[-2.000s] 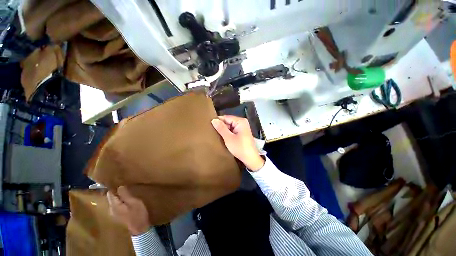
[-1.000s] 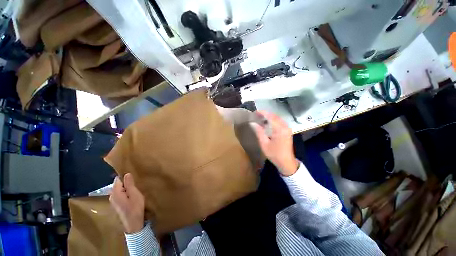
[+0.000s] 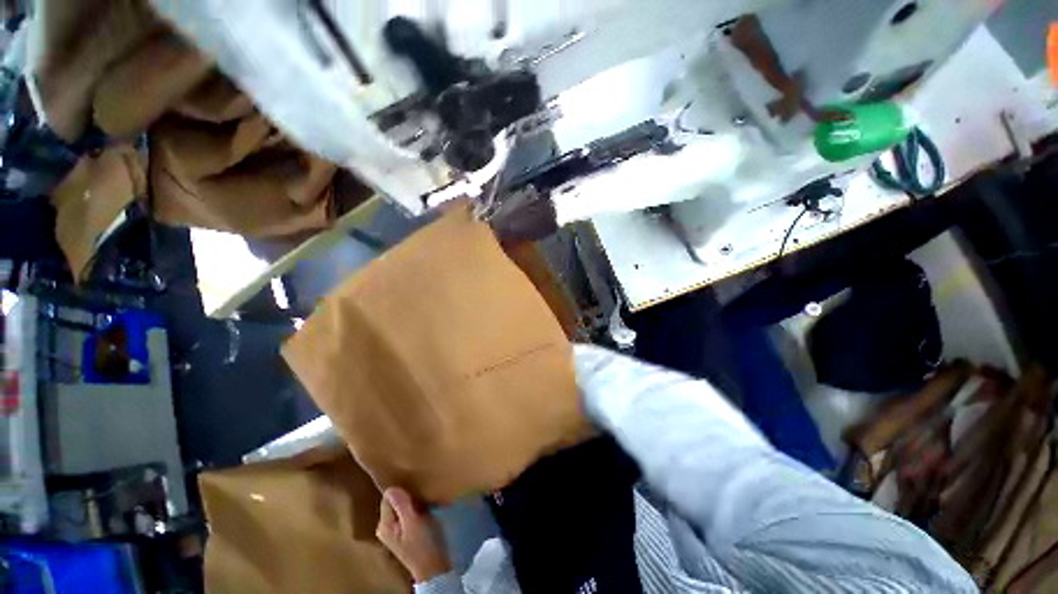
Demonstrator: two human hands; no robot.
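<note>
A tan-brown bag body point(image 3: 464, 360) with a short stitched line hangs from the machine's sewing area over my lap. Its top corner is at the presser foot area point(image 3: 476, 192) of the white sewing machine point(image 3: 650, 70). My left hand point(image 3: 406, 534) pinches its lower edge, near the bottom left. My right sleeve reaches to the bag's right edge; the right hand is hidden behind or inside the bag. The dark cylinder arm end point(image 3: 522, 218) shows just right of the bag's top corner.
Another brown piece point(image 3: 290, 528) lies at lower left. Brown pieces are heaped point(image 3: 232, 163) beyond the machine. A green cylinder point(image 3: 861, 131) and dark green loops point(image 3: 911, 165) are on the white table point(image 3: 743, 261). More brown pieces point(image 3: 963, 464) are at lower right, and blue bins at left.
The right hand has gone from the bag's right edge out of sight behind or inside it. The left hand has moved down and right along the bag. The off-white inside is no longer visible.
</note>
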